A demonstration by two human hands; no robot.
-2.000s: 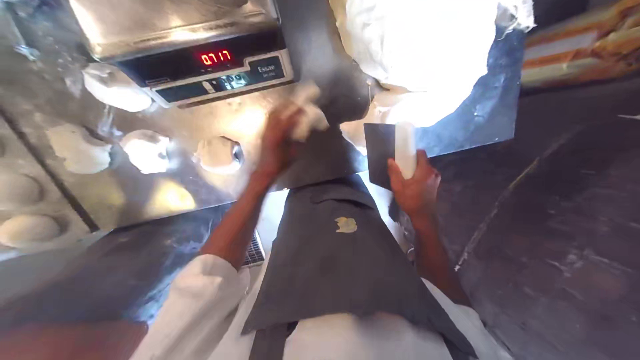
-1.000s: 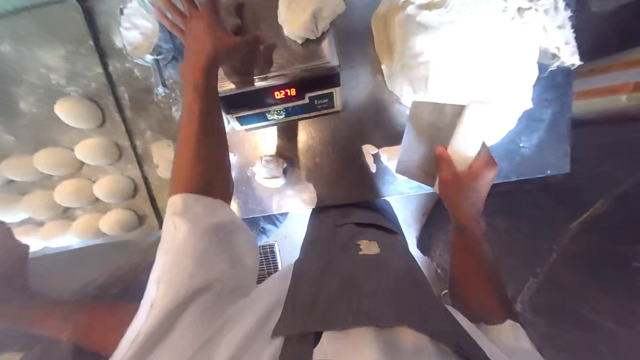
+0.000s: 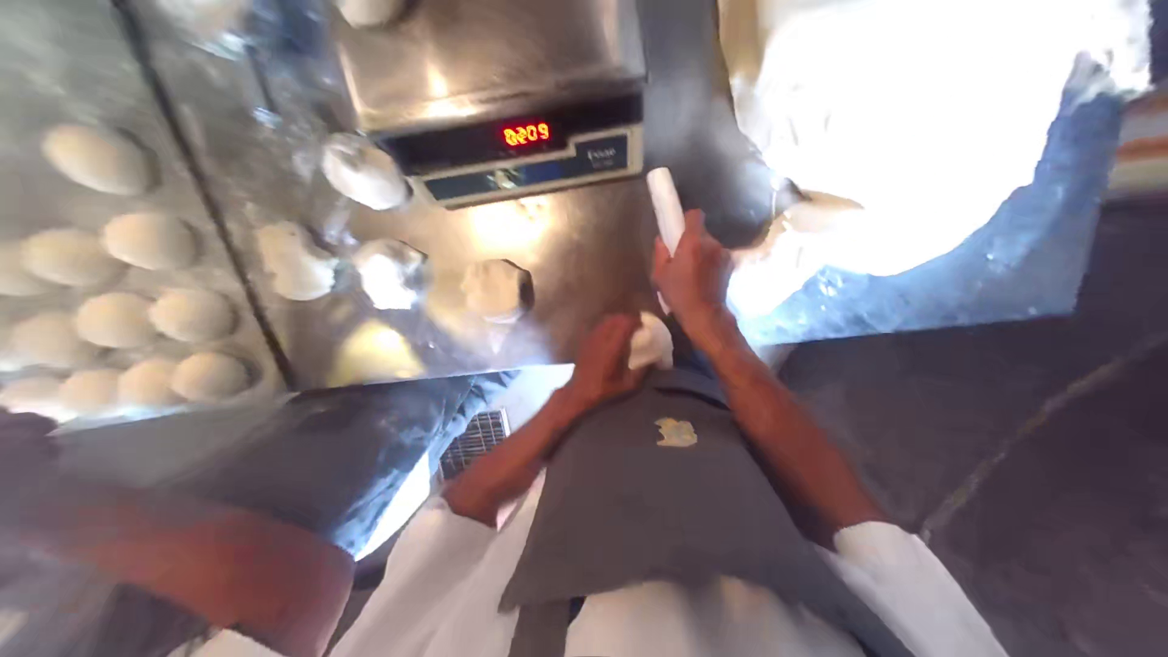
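Observation:
My left hand (image 3: pixel 607 356) is closed around a small lump of dough (image 3: pixel 651 341) at the table's front edge, against the apron. In my right hand (image 3: pixel 693 274) is a dough scraper by its white handle (image 3: pixel 666 208); its blade is mostly hidden. Beyond my hands stands a digital scale (image 3: pixel 534 155) with a lit red display and a steel pan (image 3: pixel 484 55). Several dough pieces lie left of and in front of the scale, one of them a rough piece (image 3: pixel 497 289). To the right a large mass of dough (image 3: pixel 894 137) glares white.
Rows of round dough balls (image 3: pixel 151 240) lie at the left, past a dark seam in the steel table. Another person's arm (image 3: pixel 201 566) reaches in at lower left. The big dough rests on a blue-lit surface (image 3: pixel 1040 265) at the right.
My left hand has come back from the left side of the scale to the table's front edge and holds dough. The scraper has turned, and the dough lump seen on the scale pan no longer shows there.

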